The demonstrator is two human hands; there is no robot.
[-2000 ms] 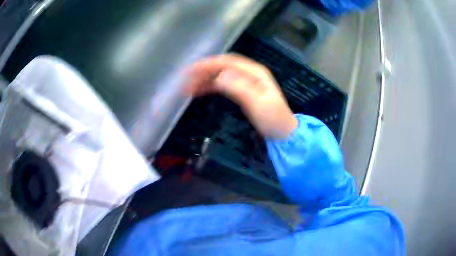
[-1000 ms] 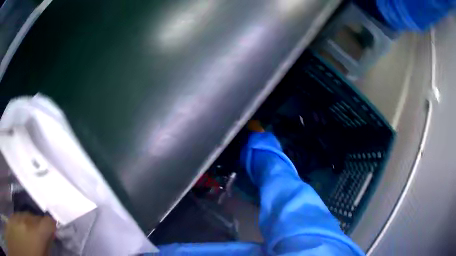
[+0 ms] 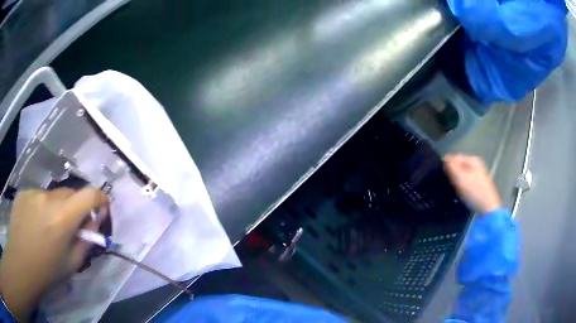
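Observation:
A white housing [image 3: 136,217] lies open at the left on a thin white foam sheet [image 3: 189,217]. My left hand [image 3: 54,243] is over it, fingers curled on the leads and a small white connector [image 3: 95,238]. A black blower fan [image 3: 71,183] is mostly hidden under that hand. A thin dark lead [image 3: 148,269] runs from the fingers toward the bench edge. My right hand [image 3: 470,180] is at the right side of the dark parts crate [image 3: 414,271], slightly blurred. Dark parts lie beside its fingertips; whether it grips one cannot be told.
The dark green bench [image 3: 252,113] has a pale straight edge along the crate. The white handle loop [image 3: 41,79] stands at the far left. A grey-white part with an opening [image 3: 464,104] is beyond the crate. Another person's blue sleeve [image 3: 515,44] is at the upper right.
My right hand has moved from inside the crate to its right side. My left hand is now over the housing's inside, which has turned into view. The blue sleeve shows more.

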